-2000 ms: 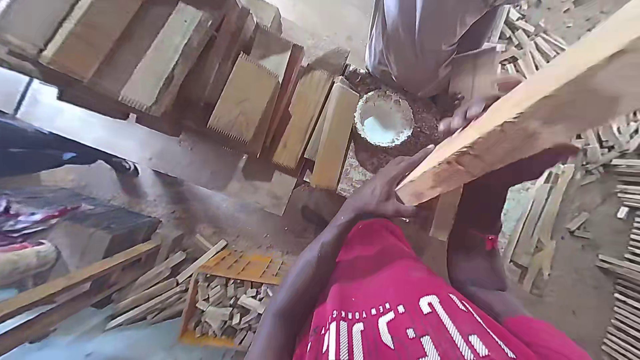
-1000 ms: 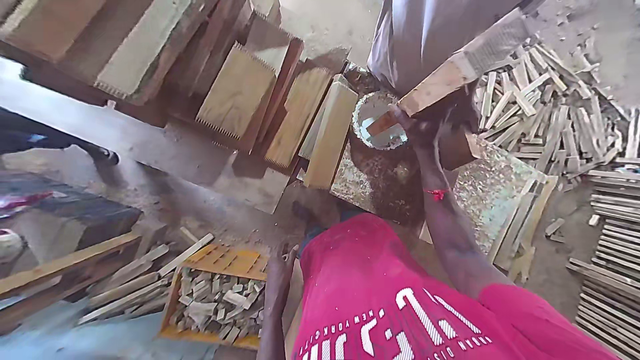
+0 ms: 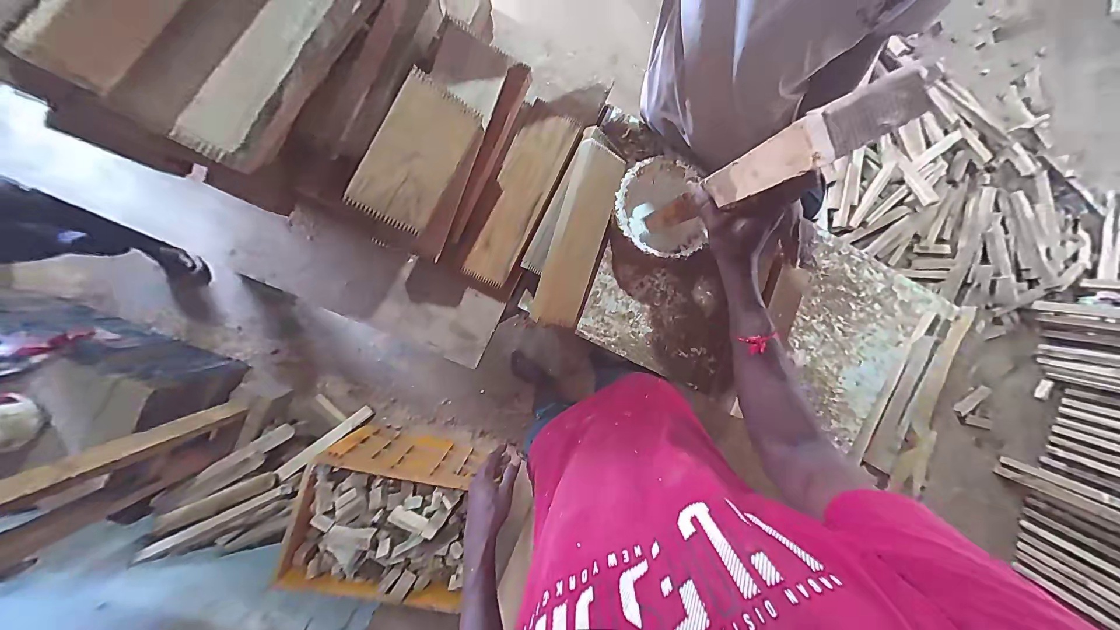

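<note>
My right hand [image 3: 735, 223] is closed around a brown wooden stick [image 3: 674, 213] whose far end is in a round bowl [image 3: 632, 197] of whitish stuff. Just above that hand, a thick wooden piece [image 3: 766, 164] with a darker far part slants up to the right; what supports it is hidden. My left hand [image 3: 500, 472] hangs low beside the right edge of an orange crate [image 3: 398, 455], fingers loosely apart, with nothing visible in it. Wooden blocks [image 3: 416, 153] with finger-jointed ends lie in a row left of the bowl.
Another person's legs in grey cloth [image 3: 744, 70] are beyond the bowl. Offcuts [image 3: 376, 534] fill the crate, with loose sticks [image 3: 227, 499] to its left. A scrap heap [image 3: 971, 192] and stacked slats [image 3: 1076, 437] lie at right. Someone's dark-clothed limb [image 3: 79, 227] shows at left.
My left hand has left the end of the long board and moved down to the crate's side. My right hand is now by the bowl, with the stick in it. The long board is no longer across my front.
</note>
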